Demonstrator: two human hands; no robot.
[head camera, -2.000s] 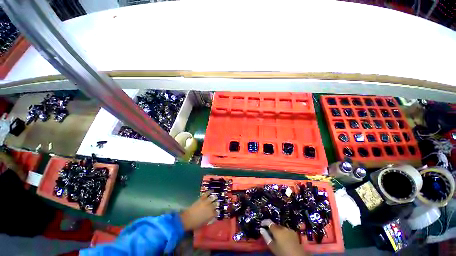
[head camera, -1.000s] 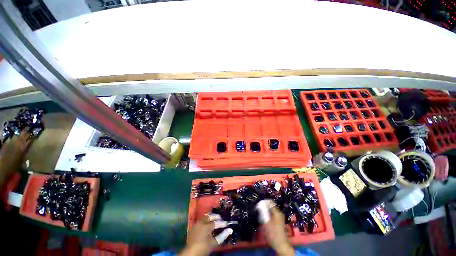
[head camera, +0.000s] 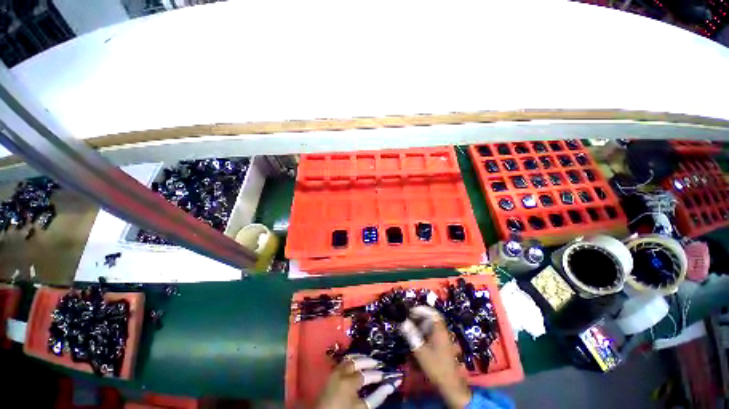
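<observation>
An orange-red parts tray (head camera: 304, 351) lies nearest me with a heap of glossy black-and-metal parts (head camera: 473, 323). A short row of similar parts (head camera: 317, 307) lies in its upper left corner. My left hand (head camera: 352, 382), with white finger cots, is over the lower left of the heap. Its fingers are closed around a small black part, partly hidden. My right hand (head camera: 432, 343), also with white finger cots, has its fingertips at the middle of the heap. Its fingers hide whether it holds a part.
Behind stands a compartment tray (head camera: 384, 204) with several seated parts in its front row; a fuller tray (head camera: 551, 188) is right of it. A white bin (head camera: 248, 192), metal upright (head camera: 120, 180) and another parts tray (head camera: 40, 323) are left. Cream rings (head camera: 593, 266) and white tissue (head camera: 523, 310) are right.
The view has shifted right. My left hand has moved from the row at the tray's upper left to the heap's lower left. My right hand has moved up to the heap's middle.
</observation>
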